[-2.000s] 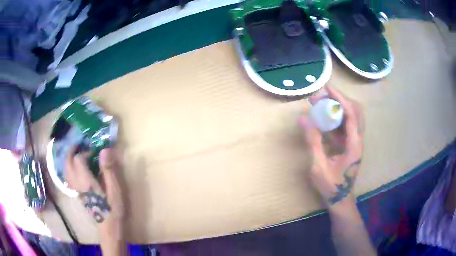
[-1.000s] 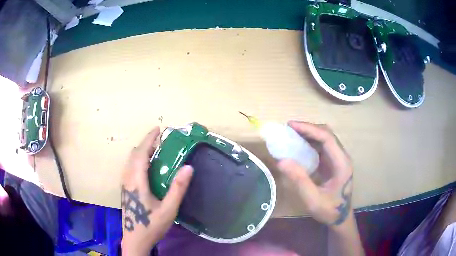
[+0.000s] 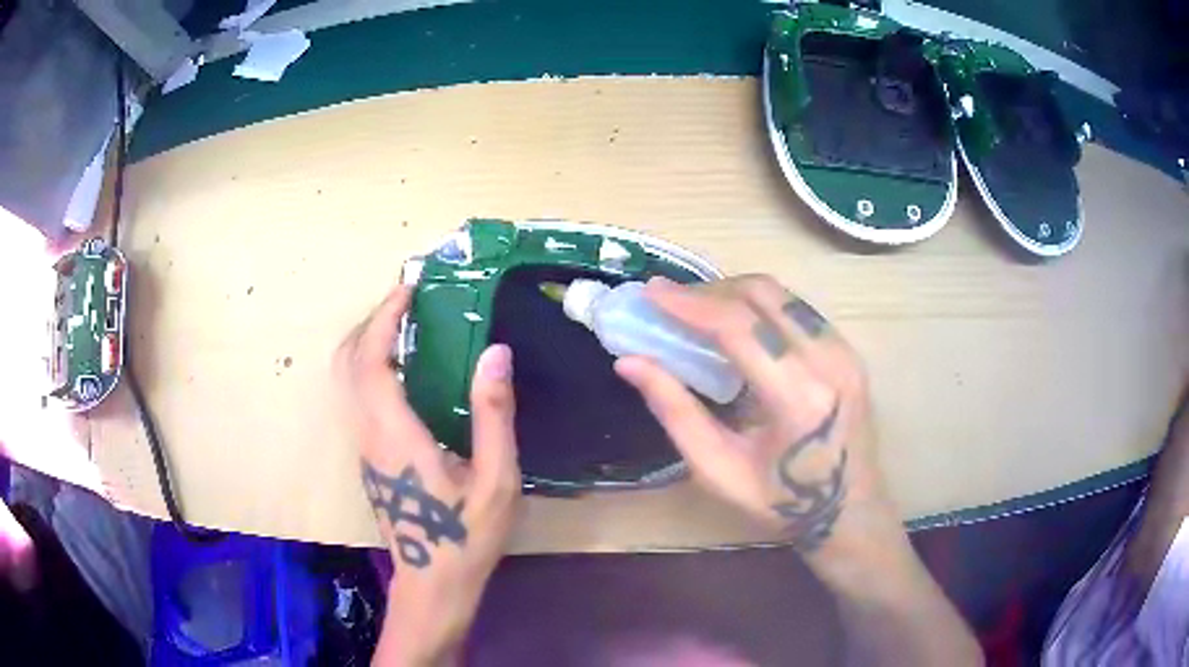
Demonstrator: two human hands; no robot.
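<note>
A glossy green car body shell (image 3: 443,339) with a pale rim and a large black interior tray (image 3: 574,404) lies on the tan board in front of me. My left hand (image 3: 443,443) grips its left, car-like end, with the thumb over the edge of the tray. My right hand (image 3: 763,397) holds a translucent white glue bottle (image 3: 665,341) tilted, its yellowish nozzle pointing left over the upper left part of the tray. The nozzle's thin tip is hard to see against the black. My right hand hides the shell's rounded end.
Two more green shells, one (image 3: 861,143) beside another (image 3: 1024,163), stand at the back right. A green car-like end (image 3: 91,323) shows at the far left beside a black cable (image 3: 159,456). White scraps (image 3: 271,55) lie at the back left. A person's sleeve shows at the right edge.
The shell has come from the far left to the middle, held by my left hand, and has turned. My right hand has brought the bottle left, over the tray.
</note>
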